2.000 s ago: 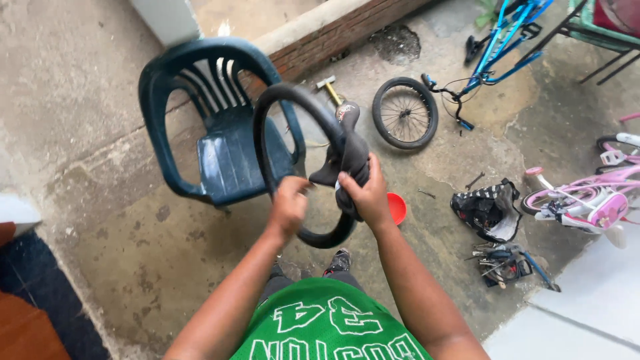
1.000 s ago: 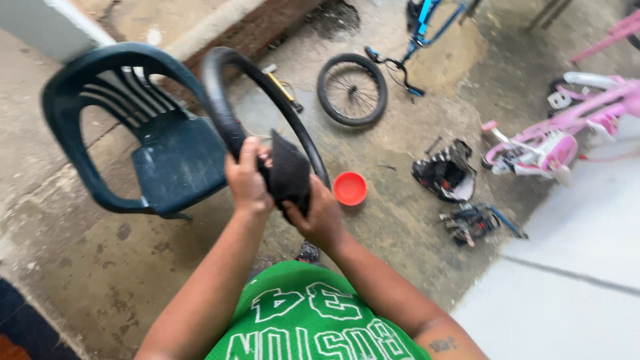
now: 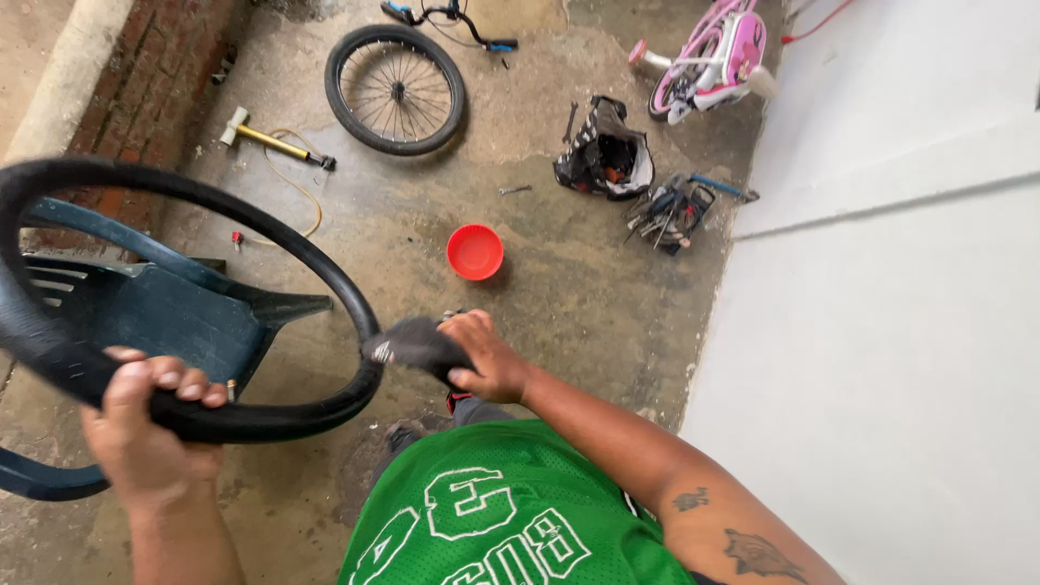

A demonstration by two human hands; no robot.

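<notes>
My left hand grips the lower left of an inflated black inner tube, whose brass valve stem points inward near my fingers. At the tube's right edge, my right hand is closed on a dark cloth, blurred by motion. The cloth touches or nearly touches the tube; which of the two is unclear. Beyond my right hand a red plastic bowl sits on the concrete floor.
A green plastic chair stands behind the tube. Farther off lie a yellow hand pump with its hose, a spoked bicycle wheel, a wrench, an open tool bag, a tool pile and a pink bicycle. A white wall borders the right.
My hands have moved apart; the tube is now out to the left in my left hand, the cloth at its right edge in my right. The view has swung right.
</notes>
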